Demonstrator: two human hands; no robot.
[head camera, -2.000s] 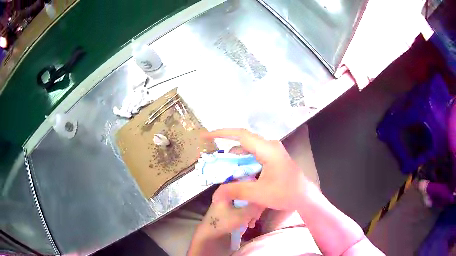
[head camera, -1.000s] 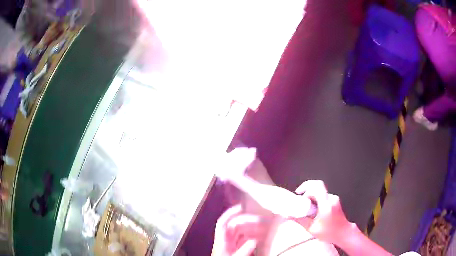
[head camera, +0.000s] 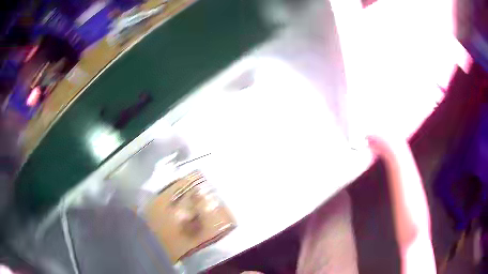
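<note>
My right arm (head camera: 409, 214) reaches up from the bottom right edge to the glaring bench; my right hand is lost in white glare at its far end, and what it holds cannot be seen. A small skin-coloured sliver at the bottom edge may be part of my left hand, otherwise cut off. The pale workpiece cannot be made out. The brown cardboard mat (head camera: 163, 222) lies near the bench edge, with thin sticks (head camera: 187, 185) at its far side and a blurred dark patch.
A crumpled white rag (head camera: 165, 168) and a thin rod (head camera: 195, 159) lie beyond the cardboard. A dark item (head camera: 131, 111) is on the green strip (head camera: 187, 64). A metal divider (head camera: 69, 235) stands left, a blue stool (head camera: 461, 187) right. Much of the bench is overexposed.
The view has swung back left over the bench and is blurred. The workpiece and both hands, seen over the lap before, have left clear sight; the right arm is now stretched forward.
</note>
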